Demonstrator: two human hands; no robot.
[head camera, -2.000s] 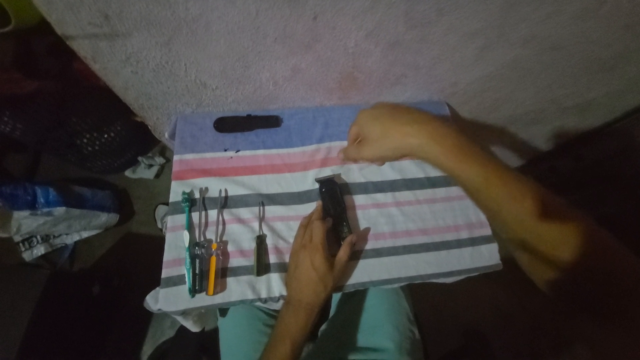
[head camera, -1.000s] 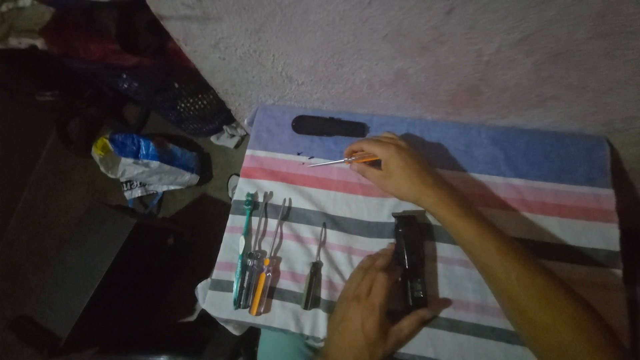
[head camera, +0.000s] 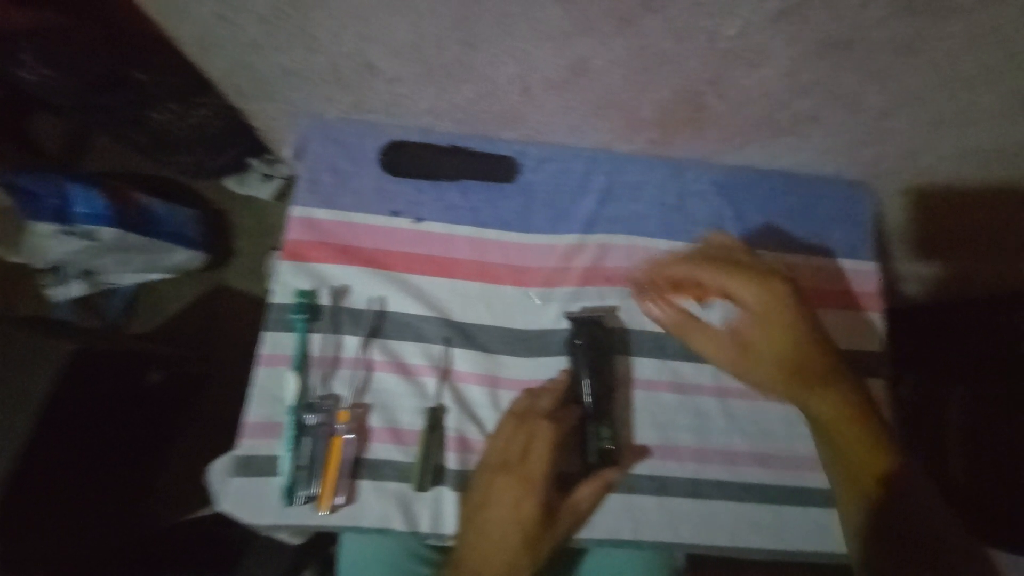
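A black hair trimmer lies on the striped cloth, its blade end pointing toward the wall. My left hand steadies its lower body between the fingers and thumb. To the right, above the cloth, my right hand is blurred, with its fingertips together around a screwdriver's orange handle; the shaft cannot be made out. Near the far edge lies a black elongated cover, with small dark bits below it. A dark-handled screwdriver lies left of my left hand.
At the cloth's left are a green-and-white toothbrush, a clear-handled screwdriver and an orange-handled screwdriver. A rough wall borders the far edge of the cloth. A plastic bag lies beyond its left side.
My right hand has moved away from the small dark bits, rightward past the trimmer, with the orange-handled screwdriver. My left hand stays at the trimmer. The view has shifted.
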